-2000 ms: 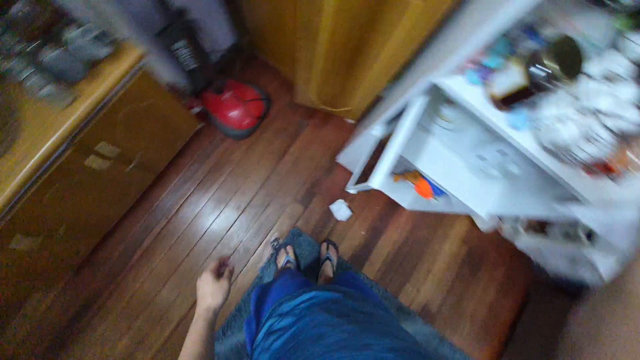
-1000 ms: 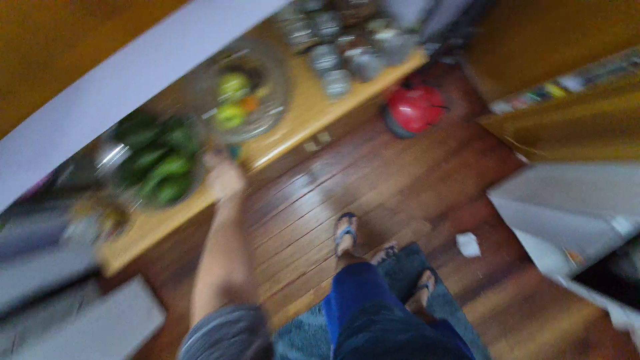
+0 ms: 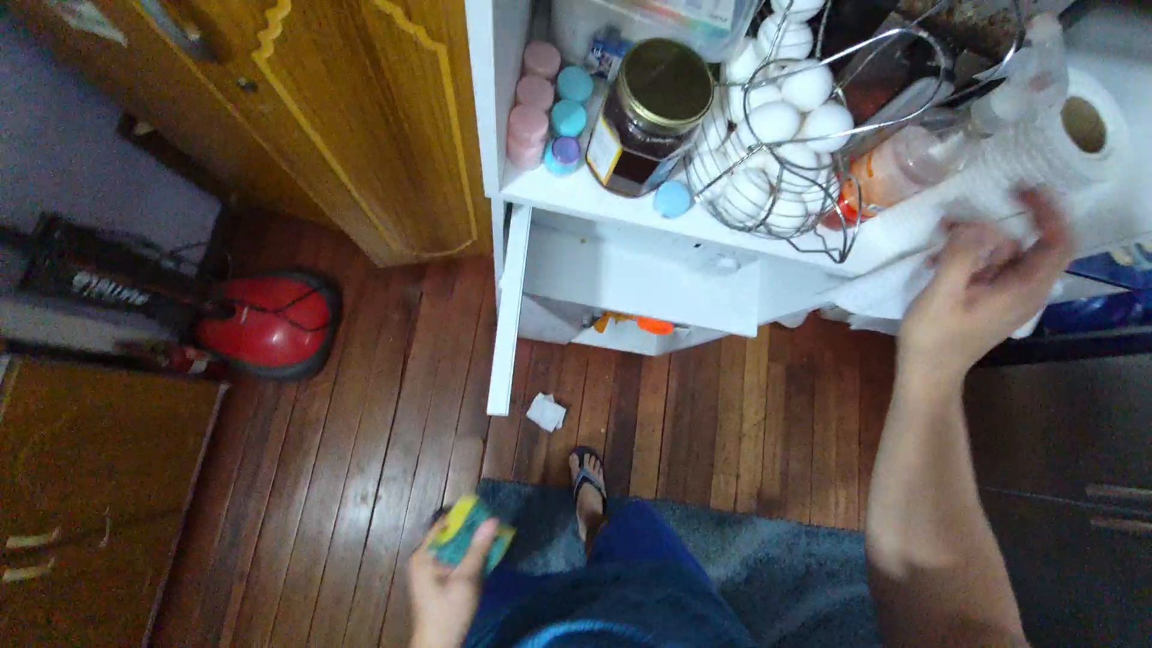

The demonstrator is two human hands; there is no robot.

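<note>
My left hand (image 3: 450, 576) grips a yellow and green scouring sponge (image 3: 472, 535) low over the wood floor. On the right, my right hand (image 3: 985, 279), blurred, has its fingers spread beside a paper towel roll (image 3: 1071, 135) on the white cabinet top; whether it touches the paper cannot be told. Left of that hand lie a clear plastic bottle with an orange part (image 3: 891, 171) and a wire basket of white eggs (image 3: 774, 153). A dark jar with a gold lid (image 3: 652, 117) stands beside the basket, next to pink and blue capped small containers (image 3: 544, 108).
Below the cabinet top, a white door (image 3: 508, 315) stands ajar, its edge reaching over the floor. A crumpled white paper (image 3: 546, 412) lies near my foot, and a grey-blue mat (image 3: 783, 558) is underfoot. A red floor machine (image 3: 270, 324) stands at the left by a wooden cupboard (image 3: 378, 126).
The view has swung from the counter with bowls of produce back to the white cabinet. My right hand has come into view at the paper towel roll, and the sponge now shows clearly in my left hand.
</note>
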